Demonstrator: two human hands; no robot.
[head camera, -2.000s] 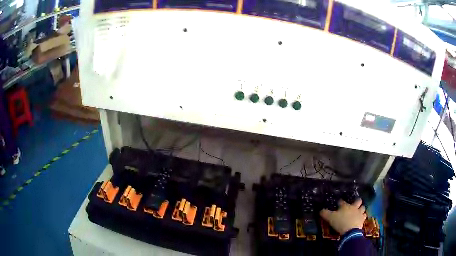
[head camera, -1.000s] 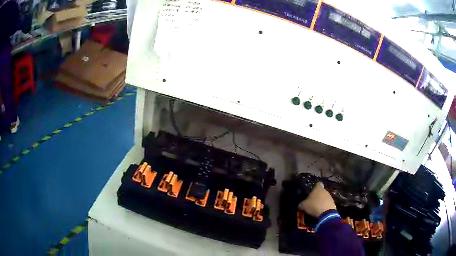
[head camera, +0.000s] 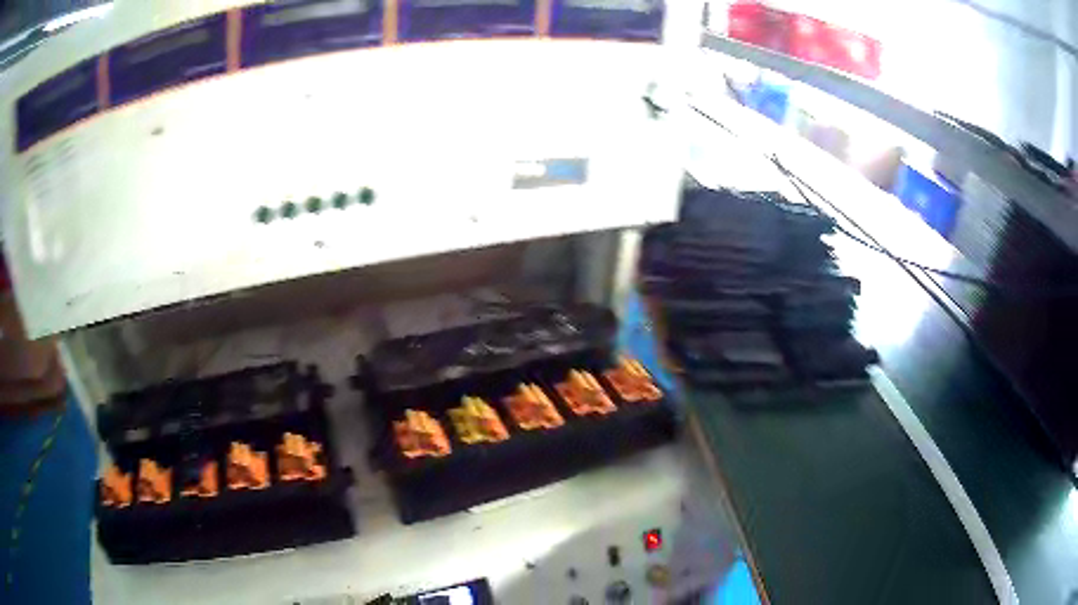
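Neither of my hands is in view. The right test fixture (head camera: 532, 443), a long black block, shows five uncovered clamps, four orange and one yellower (head camera: 476, 421). I see no remotes in its slots. The left test fixture (head camera: 225, 532) also has five orange clamps. Its middle clamp (head camera: 201, 480) is partly covered by something dark, likely a remote, but the picture is blurred. A large pile of black remotes (head camera: 757, 284) lies on the bench just right of the machine.
The white test machine (head camera: 426, 130) rises behind the fixtures, with five green buttons (head camera: 315, 205). A lit red switch (head camera: 653, 540) and a cut-off touchscreen (head camera: 443, 594) are at its lower front. The green bench (head camera: 804, 473) runs along the right, with a pale strip (head camera: 946, 473).
The view has swung right, showing more of the bench. My right hand, earlier over the right fixture, has left the picture. The remotes seen in that fixture earlier no longer show there.
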